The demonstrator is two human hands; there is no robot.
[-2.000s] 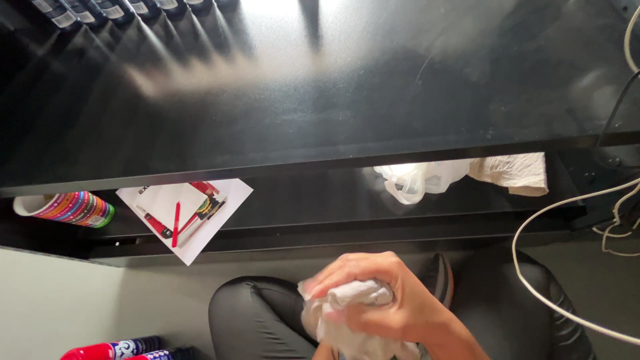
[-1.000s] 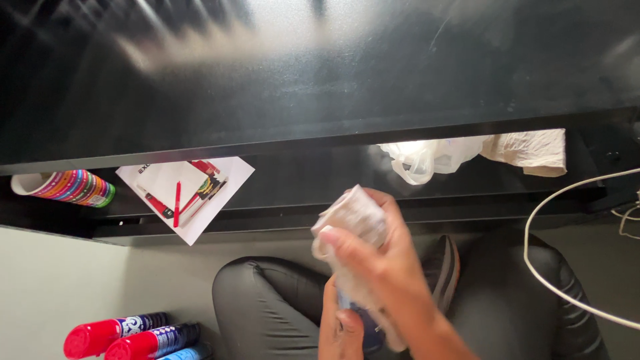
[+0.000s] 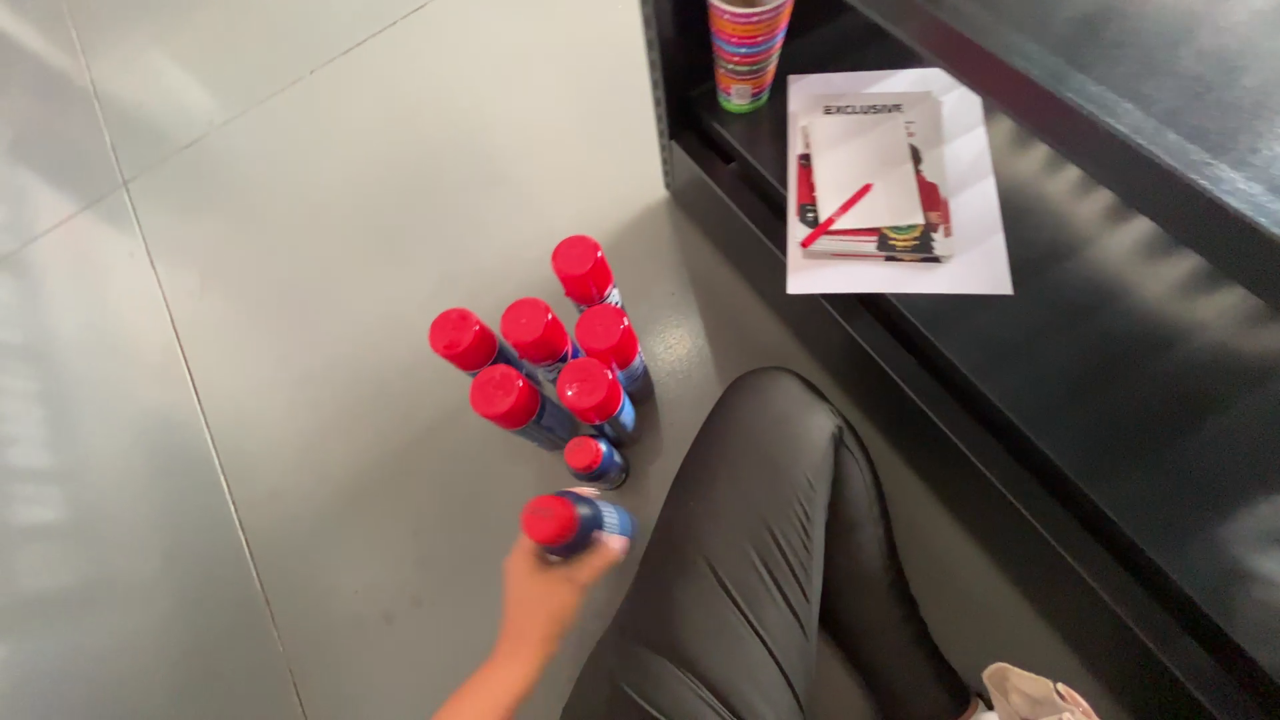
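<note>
My left hand (image 3: pixel 565 570) is closed around a dark blue can with a red cap (image 3: pixel 575 525), tilted, just above the floor. Right beyond it stands a small red-capped can (image 3: pixel 592 458). Several taller blue spray cans with red caps (image 3: pixel 592 392) stand close together on the floor behind that one. At the bottom right edge a crumpled pale cloth (image 3: pixel 1025 692) shows, with part of my right hand (image 3: pixel 1076 700) on it; most of that hand is out of view.
The black metal shelf unit (image 3: pixel 960 400) runs along the right. On its lower shelf are a striped paper cup (image 3: pixel 747 50), a white sheet (image 3: pixel 985 240) with printed booklets, and a red pen (image 3: pixel 837 216). My bent leg (image 3: pixel 740 520) lies between cans and shelf.
The view has swung far to the left. My hands, together at the cloth and a can before, are now apart: the left is beside the standing cans, the right at the cloth.
</note>
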